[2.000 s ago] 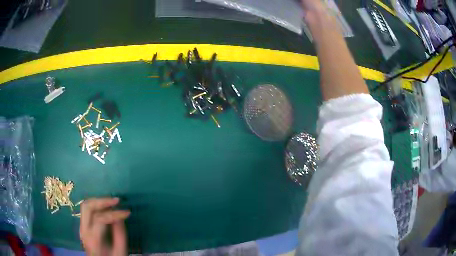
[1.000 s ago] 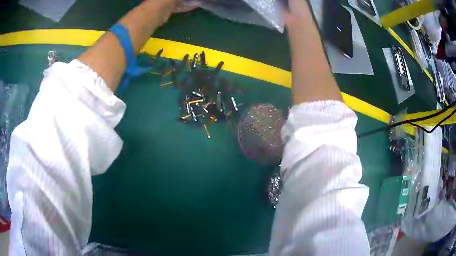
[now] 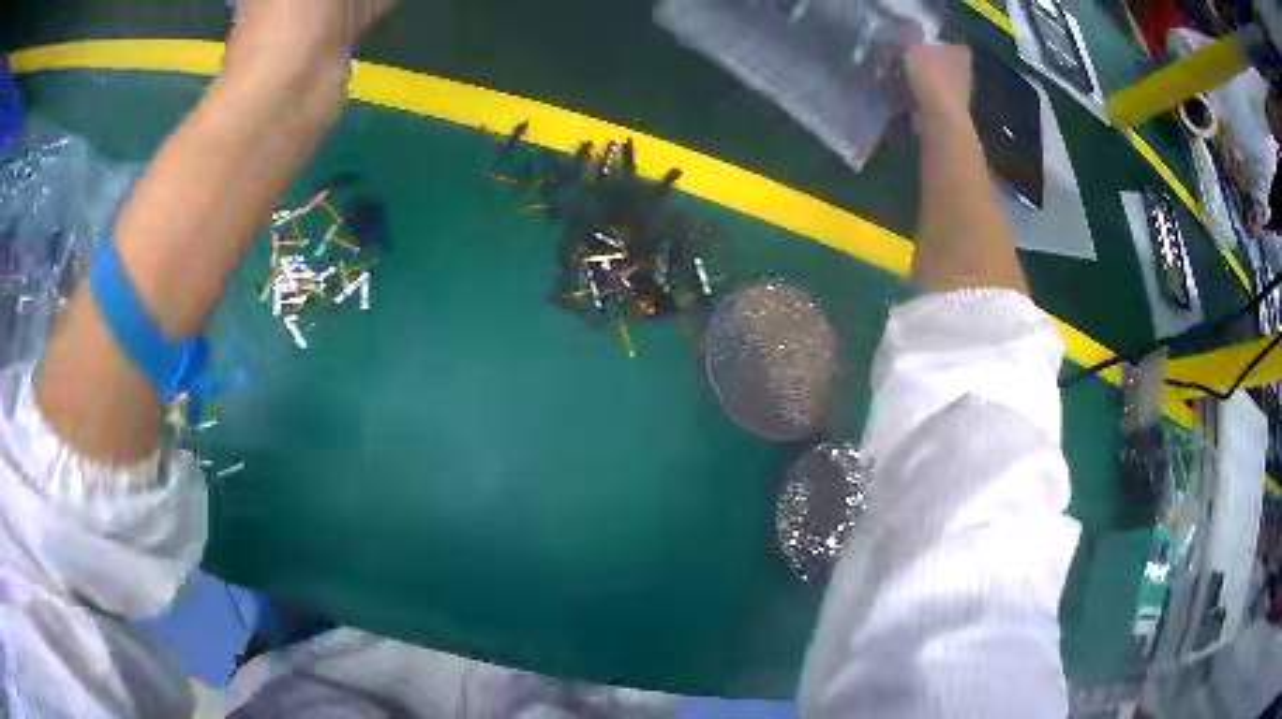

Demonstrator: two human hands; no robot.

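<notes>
My right hand (image 3: 935, 82) is at the upper right, its fingers closed on the edge of a clear silvery plastic sheet, apparently bubble wrap (image 3: 808, 63). The sheet lies across the far side of the bench and is cut off by the top edge. My left hand (image 3: 302, 21) is at the top left, partly cut off and blurred; its fingers cannot be made out. A blue band (image 3: 134, 320) is on my left wrist.
Small wired parts (image 3: 605, 267) and white and gold pieces (image 3: 316, 281) lie on the green mat. Two round dishes, one speckled (image 3: 772, 360) and one glittering (image 3: 820, 514), stand beside my right sleeve. A dark flat panel (image 3: 1015, 134) lies beyond my right wrist.
My left hand has moved left, away from the plastic sheet. My right hand still holds the sheet, which has shifted in view and shows more. The view has turned slightly.
</notes>
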